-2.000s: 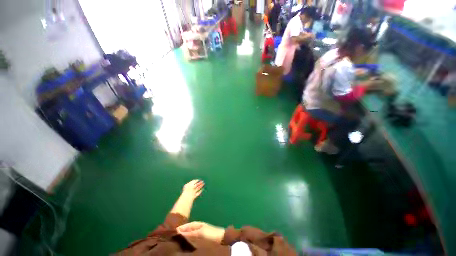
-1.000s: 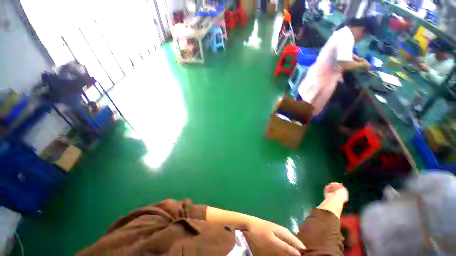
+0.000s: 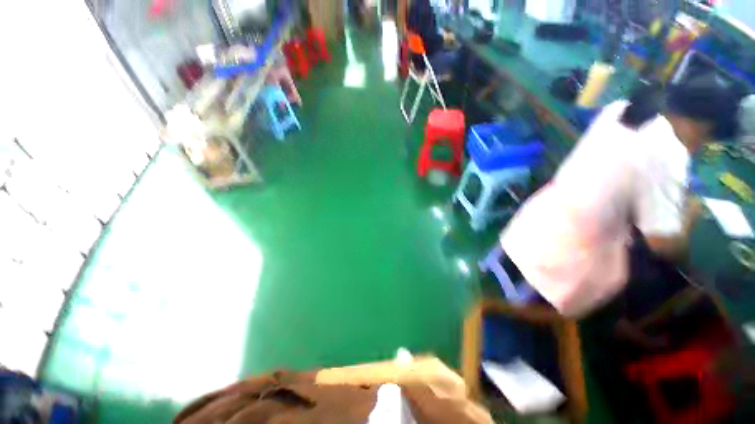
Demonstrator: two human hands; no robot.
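Observation:
My left hand point(image 3: 430, 383) and bare forearm lie across the brown clothing at the bottom edge. The hand is blurred and cut off, so its fingers and anything in it cannot be made out. My right hand is not in view. An open cardboard box point(image 3: 473, 364) stands on the floor close in front at the lower right, with a white flat thing point(image 3: 521, 385) and something dark blue inside.
A person in a pale top point(image 3: 579, 215) leans over the long bench point(image 3: 530, 87) on the right. Red stools point(image 3: 444, 141), a light-blue stool point(image 3: 488, 186) with a blue bin point(image 3: 505, 147) stand beside it. A cluttered rack point(image 3: 236, 141) stands left.
The view has moved forward along the green aisle. The box and the pale-topped person are nearer. My right hand has gone out of view, and my left forearm sits lower in the picture.

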